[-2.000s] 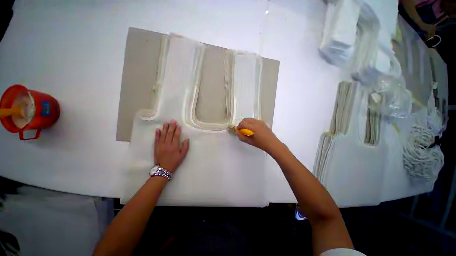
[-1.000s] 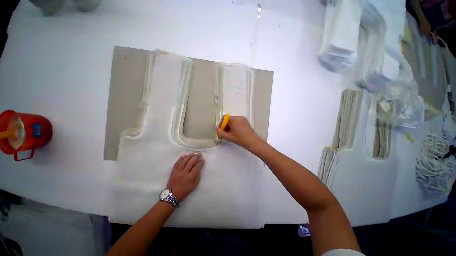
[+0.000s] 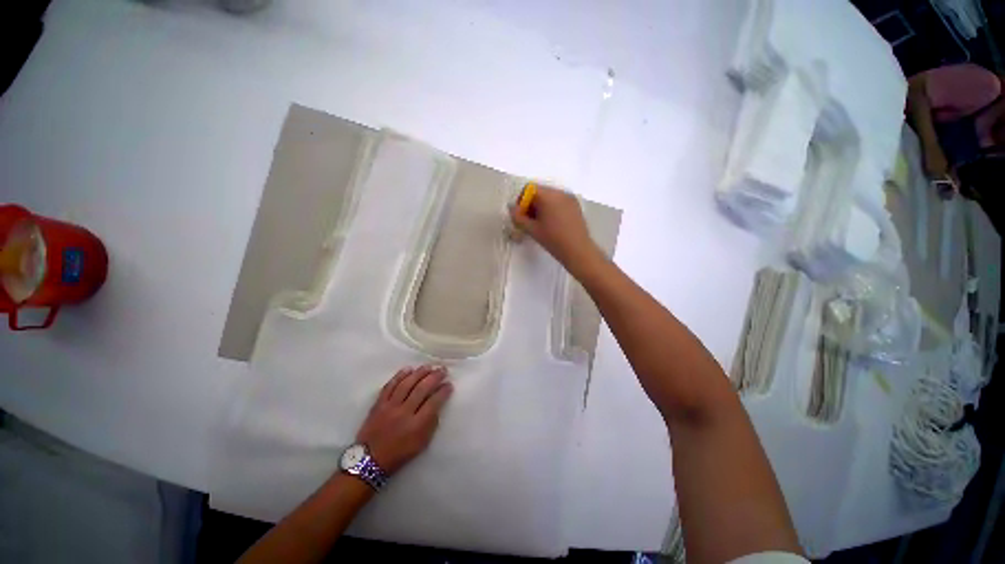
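Observation:
A white vest-shaped panel stack (image 3: 331, 408) lies on a grey-beige backing board (image 3: 265, 237), its stepped edges showing along the straps and the U cutout. My right hand (image 3: 554, 226) is shut on a glue brush (image 3: 528, 199) with a yellow-orange handle, at the inner edge of the right strap near its top. The bristles are mostly hidden by the hand. My left hand (image 3: 408, 413), with a wrist watch, lies flat on the panel below the U cutout and holds nothing. A red glue pot (image 3: 79, 264) stands at the far left, a yellow-orange handle in it.
Another panel stack (image 3: 816, 463) lies at the right. Beyond it are white pieces with clear plastic (image 3: 771, 143) and a white cord bundle (image 3: 931, 441). A person in a pink top (image 3: 957, 94) is at the upper right. The white table's (image 3: 99, 424) curved edge runs below.
My right hand has moved with the brush from the bottom of the U cutout up the right strap's inner edge. My left hand has slid right, below the cutout. The camera view has shifted and tilted.

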